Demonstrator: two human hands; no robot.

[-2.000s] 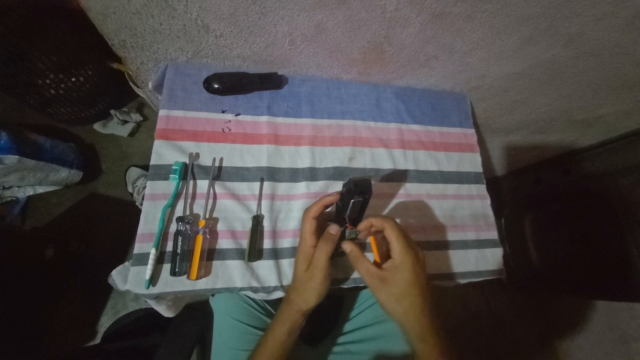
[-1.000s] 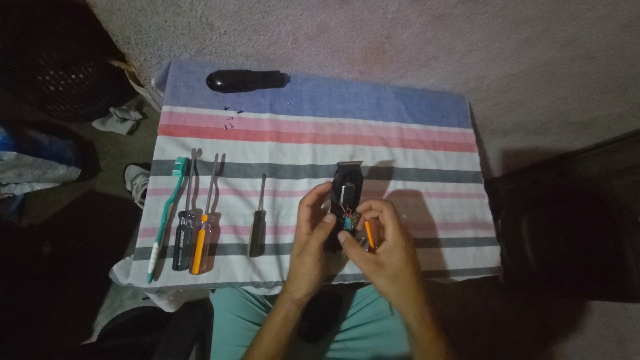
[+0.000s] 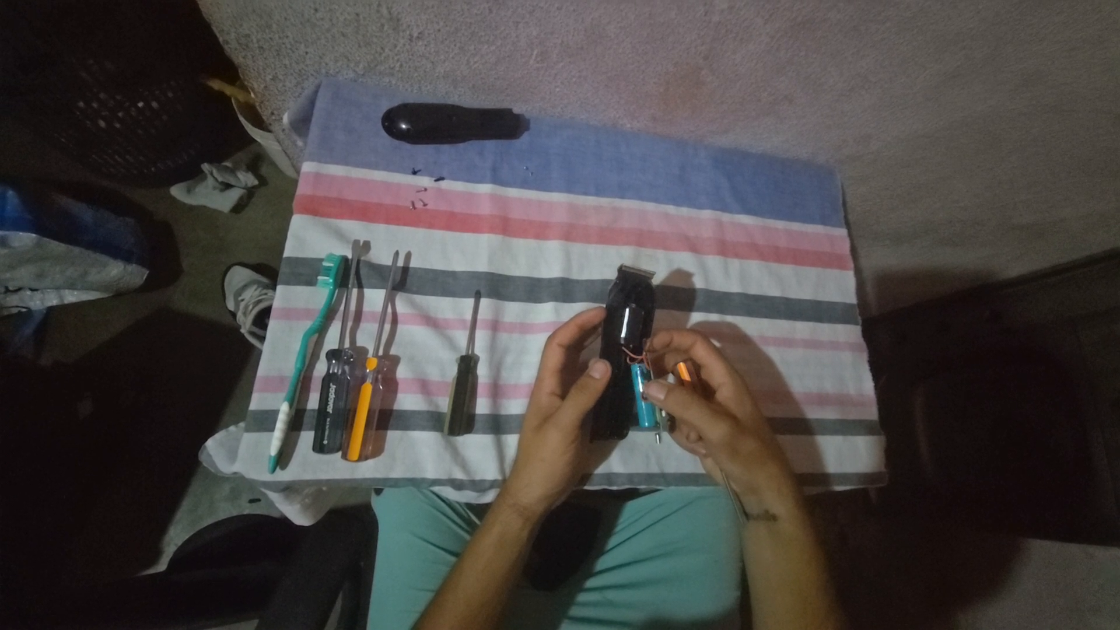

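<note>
My left hand (image 3: 560, 394) holds the opened black body of a hair clipper (image 3: 623, 350), its metal blade pointing away from me. Between the fingers of my right hand (image 3: 713, 394) is a blue cylindrical battery (image 3: 643, 395) with a narrow circuit board (image 3: 662, 418) beside it, alongside the clipper body. Thin red wires (image 3: 637, 356) run between the battery and the body. An orange handle end (image 3: 683, 373), likely a tool's, shows among my right fingers; its shaft is mostly hidden. The clipper's inner parts are partly covered by my hands.
Left on the striped cloth (image 3: 525, 262) lie a toothbrush (image 3: 304, 359), a black-handled screwdriver (image 3: 334, 385), an orange-and-clear screwdriver (image 3: 366, 394) and a dark green one (image 3: 464, 385). Behind are several small screws (image 3: 420, 191) and a black clipper housing (image 3: 451, 123). A wall borders the far edge.
The blue battery has come into plain view beside the clipper body, held by my right fingers. Earlier the parts there were mostly covered. The tools on the cloth have not moved.
</note>
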